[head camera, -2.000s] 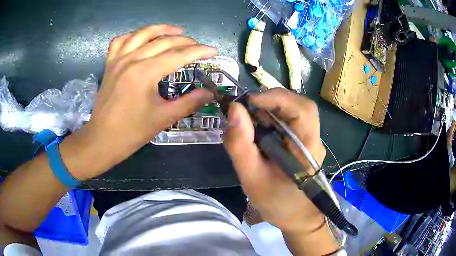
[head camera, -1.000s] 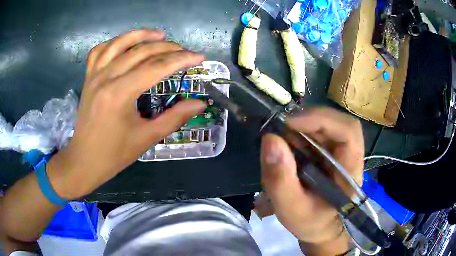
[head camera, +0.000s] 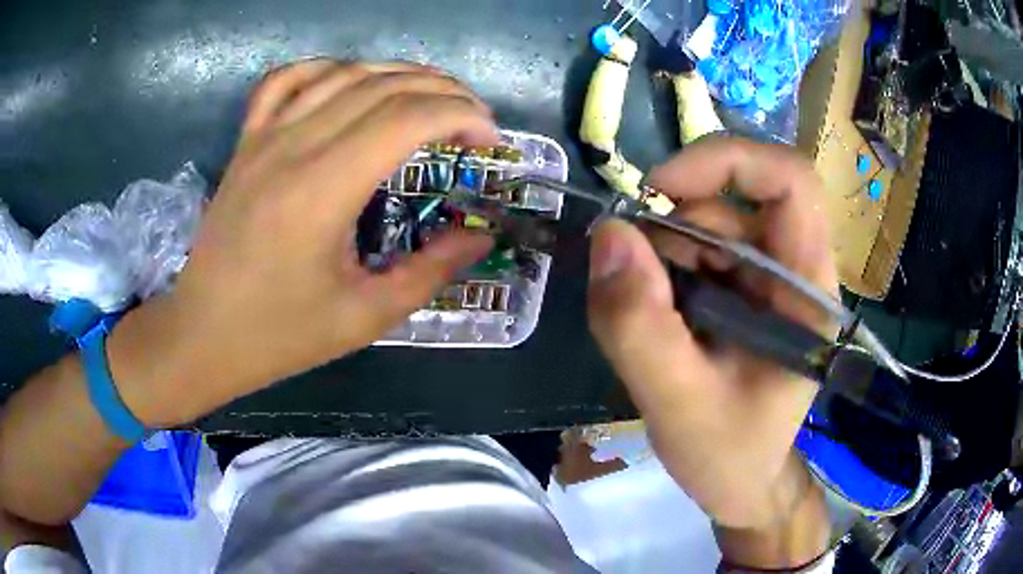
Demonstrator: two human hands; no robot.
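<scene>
The white power strip housing lies open on the dark mat, with metal contacts in rows, a green circuit board and several thin wires inside. My left hand covers its left side, with thumb and fingers curved around the wires; whether the fingertips pinch a wire I cannot tell. My right hand holds the soldering iron like a pen. The iron's front end reaches over the board near my left thumb, and the metal tube runs along its side. The exact tip is blurred.
Pale-handled cutters lie behind my right hand, with a blue disc component at their end. A bag of blue discs is at the back. A cardboard tray stands right. Crumpled clear plastic lies left. A blue bin is below.
Since one second ago, the housing and my left hand have shifted right in view. The iron has tilted flatter, and its front end is nearer my left thumb, over the board.
</scene>
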